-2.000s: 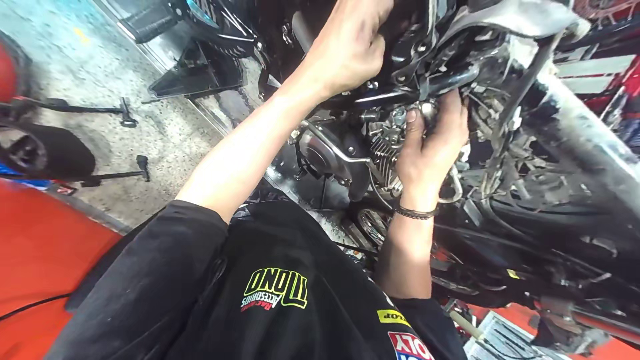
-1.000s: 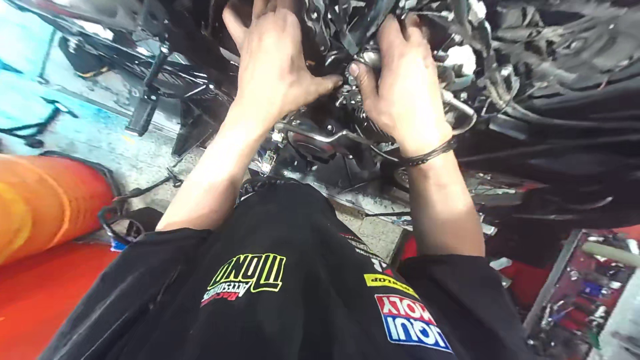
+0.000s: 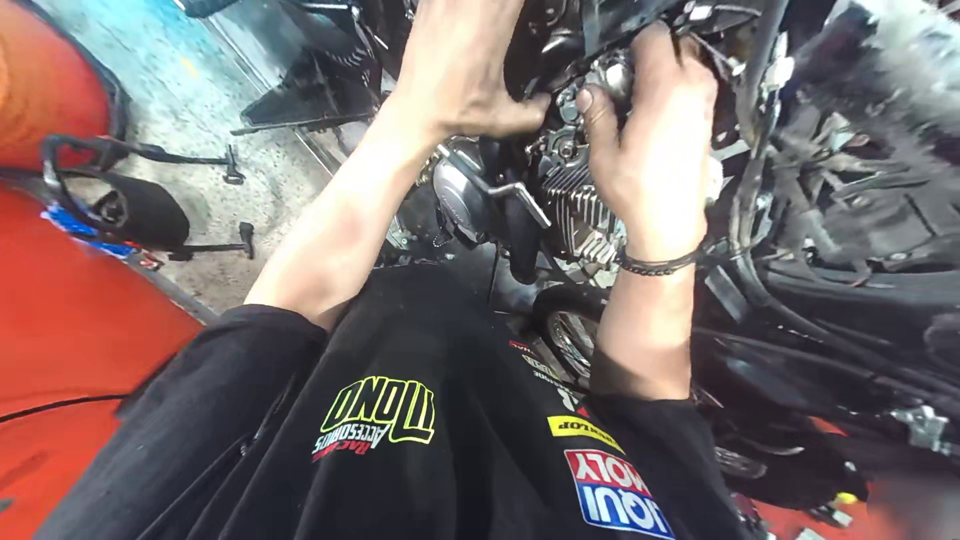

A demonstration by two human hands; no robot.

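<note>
A motorcycle engine with metal cooling fins [image 3: 574, 206] fills the upper middle of the view. My left hand [image 3: 469, 75] reaches in at the top, its thumb pointing right toward the engine's upper part; its fingertips are cut off or hidden. My right hand [image 3: 656, 135], with a dark braided bracelet on the wrist, curls around a rounded silver metal part [image 3: 616, 77] above the fins. Its thumb lies at the left side of that part, and the other fingertips are partly hidden. Below my left hand are a silver engine cover [image 3: 456, 196] and a bent metal lever [image 3: 517, 196].
Black hoses and cables [image 3: 750, 165] run down right of my right hand. A spoked wheel [image 3: 570, 337] shows below the engine. On the left, a black stand with padded roller [image 3: 139, 210] lies on the speckled floor beside an orange drum [image 3: 49, 82] and a red surface [image 3: 82, 322].
The view has shifted strongly between frames. My right hand remains at the rounded metal part. My left thumb, tucked in two seconds ago, now extends toward the engine.
</note>
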